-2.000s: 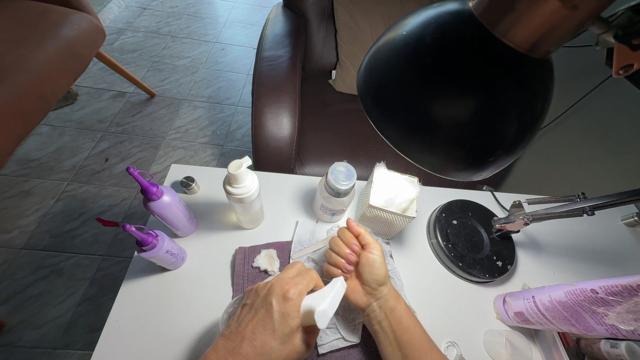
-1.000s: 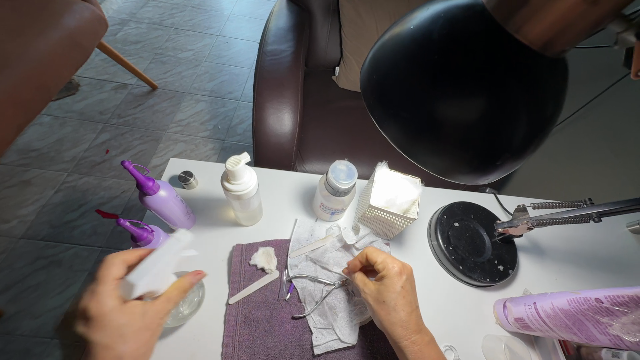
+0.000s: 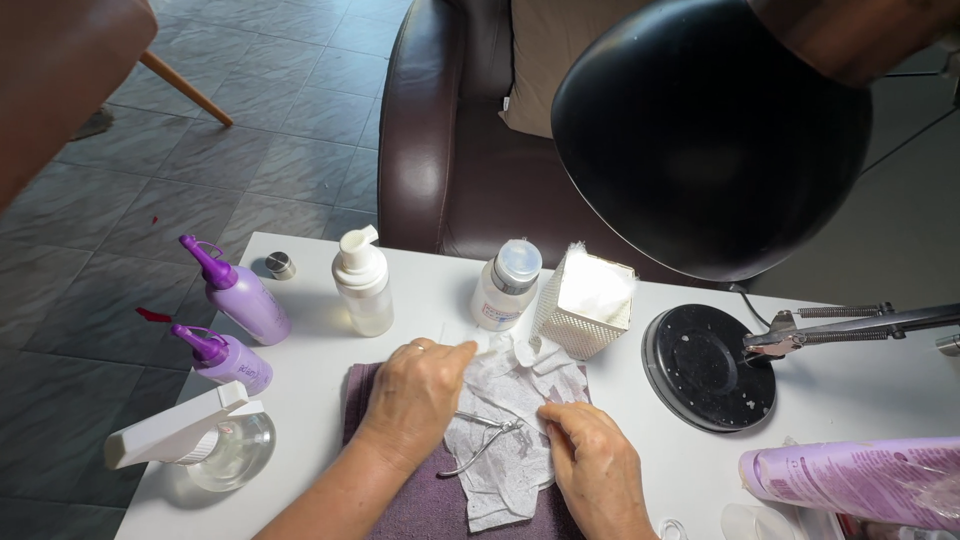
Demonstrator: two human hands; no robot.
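Note:
A crumpled white paper towel (image 3: 517,435) lies on a folded purple cloth towel (image 3: 420,495), and metal cuticle nippers (image 3: 491,431) rest on the paper between my hands. My left hand (image 3: 424,386) reaches over the paper's upper left part; its fingertips touch or nearly touch it, and whether they pinch anything is hidden. At the paper's right edge is my right hand (image 3: 596,465), fingers bent and resting on or at the paper; its grip cannot be made out. A clear spray bottle with a white trigger (image 3: 232,450) stands left of my left forearm.
Behind the towel stand a pump bottle (image 3: 364,289), a dispenser bottle (image 3: 506,289) and a mesh holder of white wipes (image 3: 581,307). Two purple squeeze bottles (image 3: 247,304) are at left. A black lamp shade (image 3: 712,135) hangs over its round base (image 3: 709,367); a large purple tube (image 3: 855,480) lies at right.
My left hand has let go of the spray bottle, which stands at the left, and has moved right to the paper towel. My right hand has moved off the nippers.

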